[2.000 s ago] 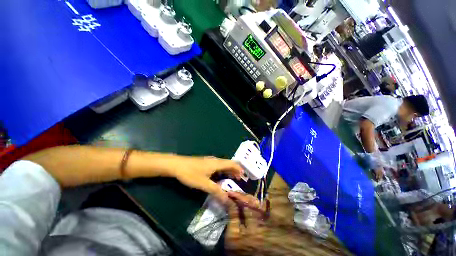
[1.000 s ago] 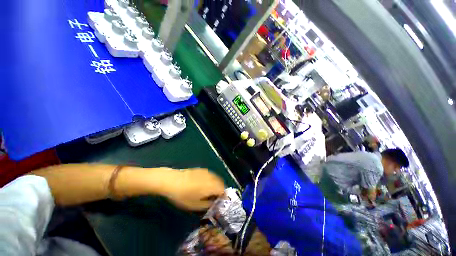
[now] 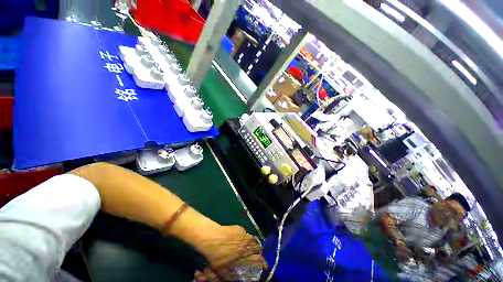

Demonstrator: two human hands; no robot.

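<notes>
My left hand (image 3: 234, 253) is at the bottom edge, bent downward and blurred; its fingers and anything in them are hard to make out. My right hand cannot be made out. White plug adapters (image 3: 196, 118) stand in rows along the right side of the left blue sheet (image 3: 60, 104), metal pins up. Two more adapters (image 3: 188, 158) stand on the green bench (image 3: 190, 184) by the sheet's near edge, beyond my forearm. A white cable (image 3: 282, 228) runs down to the bottom edge beside my left hand.
A grey instrument (image 3: 267, 144) with green digits stands beyond the hand. The right blue sheet (image 3: 309, 248) lies right of the cable. Grey frame posts (image 3: 212, 41) rise behind. A red bin (image 3: 165, 19) is at the top. A person (image 3: 419, 220) is at the right.
The view has tilted up, so the work spot has dropped to the bottom edge. The test socket and right hand seen earlier no longer show clearly. My left hand has moved lower in the picture.
</notes>
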